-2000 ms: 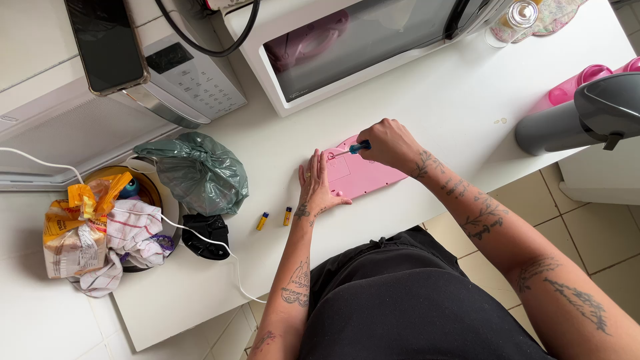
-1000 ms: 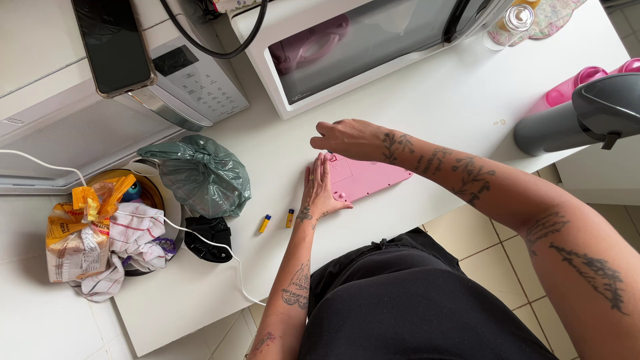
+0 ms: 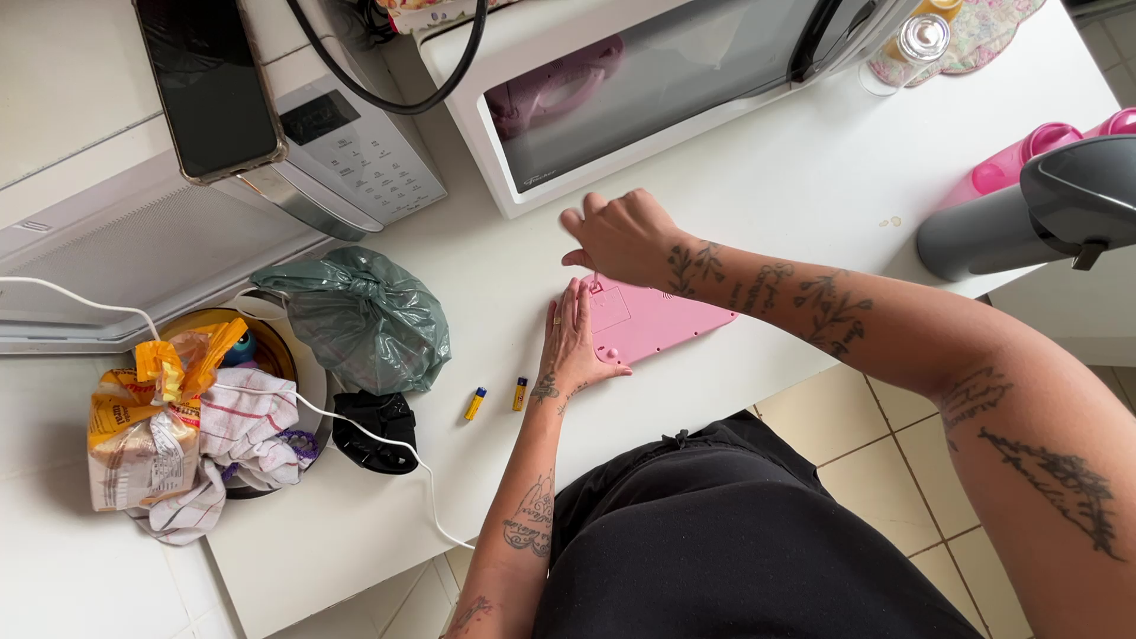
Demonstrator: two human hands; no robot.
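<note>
A pink plastic electronic device [image 3: 670, 333] lies on the white counter, with the outline of a battery cover, small screw holes and speaker slots on its upper side. My left hand [image 3: 572, 346] rests flat on its left end, fingers spread and thumb along the near edge. Over the cover's far edge is my right hand [image 3: 621, 235], fingers curled. A thin shaft seems to run down from it to the device; the screwdriver's handle is hidden by the hand. Two yellow and blue batteries, one [image 3: 476, 404] farther left and one [image 3: 519, 394] beside my left forearm, lie apart on the counter.
Behind the device stands a white microwave oven [image 3: 621, 164]. To the left are a tied green plastic bag [image 3: 364, 319], a black item [image 3: 377, 435], a bread bag [image 3: 146, 444], a checked cloth [image 3: 248, 417] and a white cable. A grey pump flask [image 3: 985, 235] stands at the right.
My right hand has moved left and away from my body, from a slanted hold on the teal-handled screwdriver to above the device's far left part. My left hand has stayed on the device.
</note>
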